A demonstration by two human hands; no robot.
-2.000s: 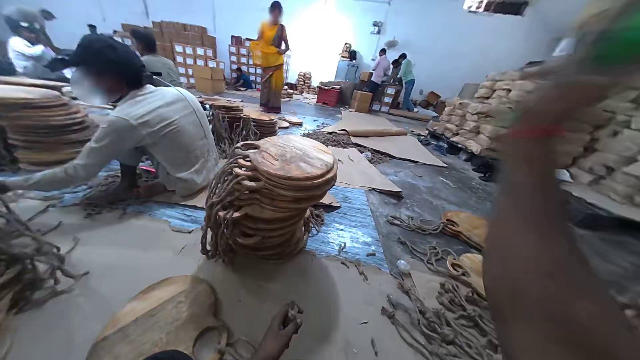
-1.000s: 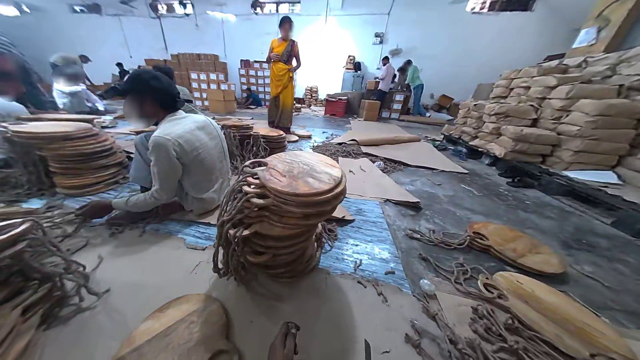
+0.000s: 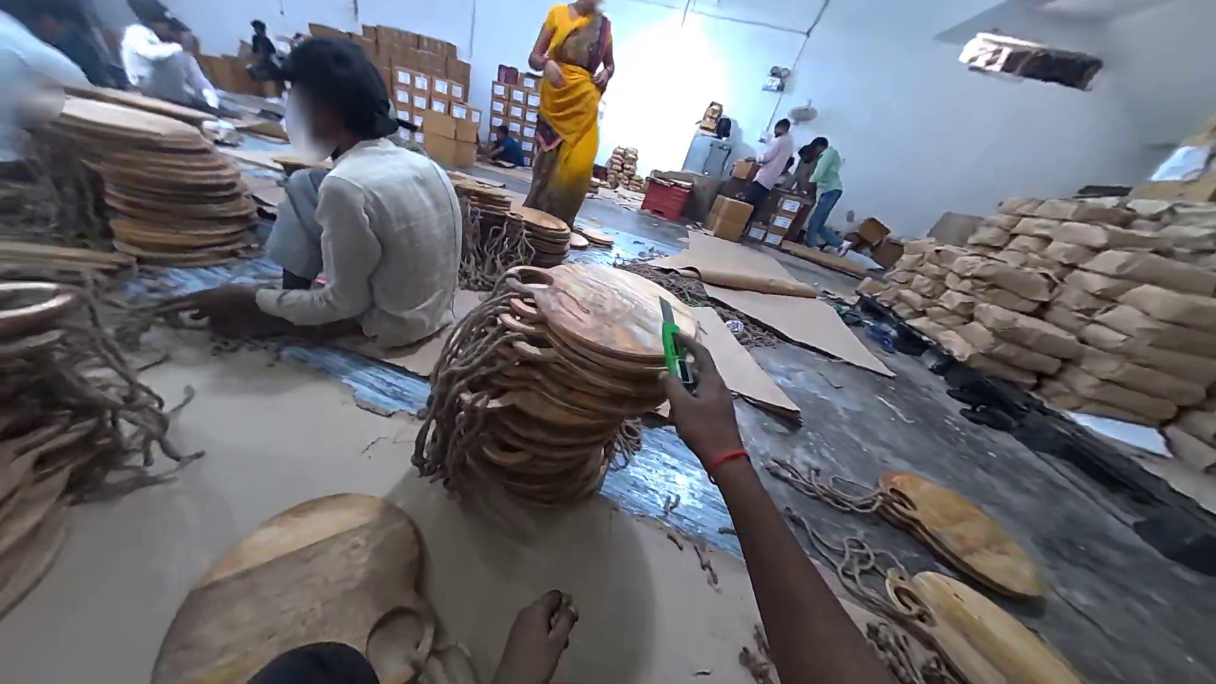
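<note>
My right hand [image 3: 698, 399], with a red cord at the wrist, grips a green-handled snap-off utility knife [image 3: 676, 351]. The knife stands tilted at the right edge of the top board in a tall stack of round wooden boards [image 3: 613, 309]. Grey-brown ropes [image 3: 456, 408] hang down the stack's left side from the boards' handle holes. At lower left another round wooden board [image 3: 294, 579] lies on the brown sheet, its handle hole towards the bottom. A limb, seemingly my bare foot [image 3: 540, 636], shows at the bottom edge. No left hand of mine can be made out.
A seated person [image 3: 389, 237] works behind and left of the stack. Roped boards [image 3: 964, 532] lie on the floor at right. More board stacks [image 3: 176, 190] stand at left. Paper-wrapped bundles [image 3: 1073, 294] are piled at right, and cartons [image 3: 432, 95] with other people farther back.
My right hand, raised at upper right two seconds ago and out of view one second ago, is now at the stack's right edge with the green knife. The view has tilted.
</note>
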